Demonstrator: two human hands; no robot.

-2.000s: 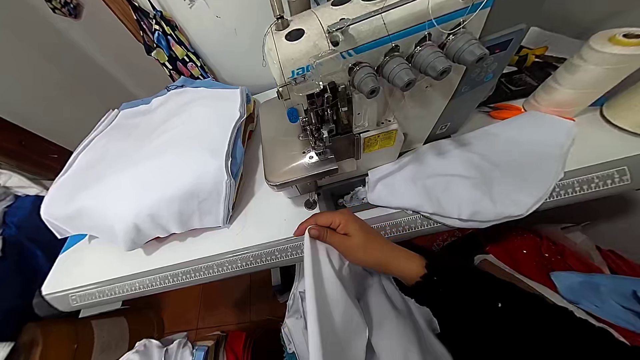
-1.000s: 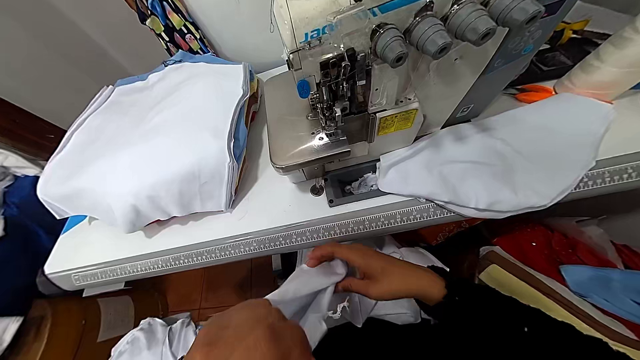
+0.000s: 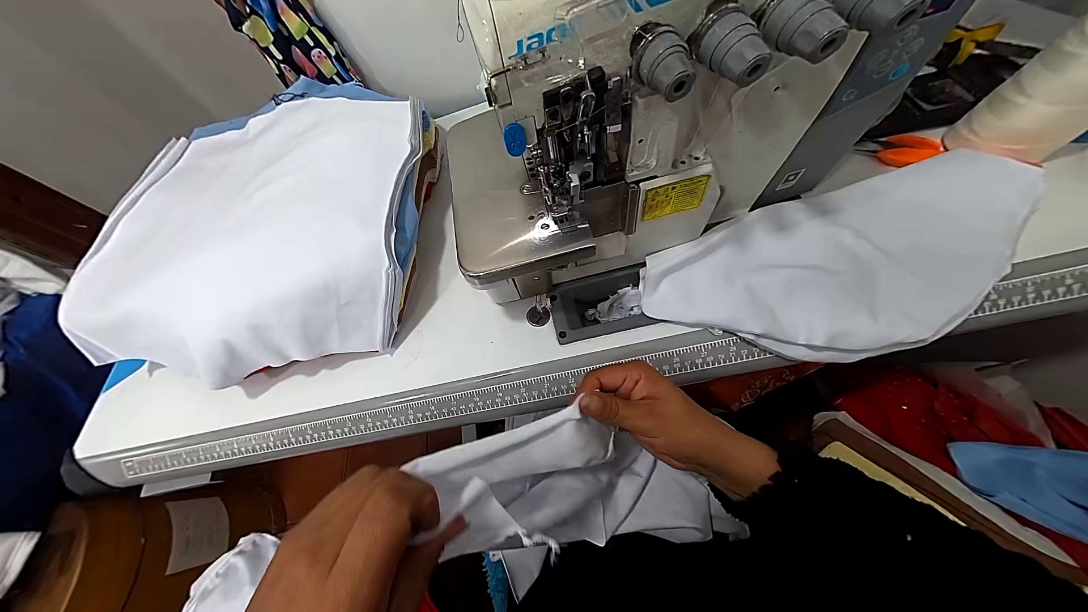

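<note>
A white fabric piece [image 3: 544, 476] is stretched between my two hands, below the front edge of the sewing table. My left hand [image 3: 365, 535] grips its left end, and my right hand [image 3: 654, 416] pinches its upper right corner between thumb and fingers. Loose threads hang from the cloth's lower edge. Beyond my hands stands an overlock sewing machine [image 3: 569, 170], with no fabric seen under its presser foot. A stack of white cut fabric [image 3: 246, 229] lies left of the machine, with coloured layers beneath. Another white fabric piece [image 3: 833, 255] rests at the right, partly over the table edge.
A ruler strip [image 3: 408, 418] runs along the front edge of the white table [image 3: 459, 357]. Orange-handled scissors [image 3: 909, 151] and a large thread cone [image 3: 1024, 102] are at the back right. Red and blue fabrics [image 3: 1020, 476] lie low on the right.
My left hand, unseen two seconds ago, has come in from below and now holds the cloth's left end. The cloth, hanging from my right hand before, is now spread sideways. The view has moved closer.
</note>
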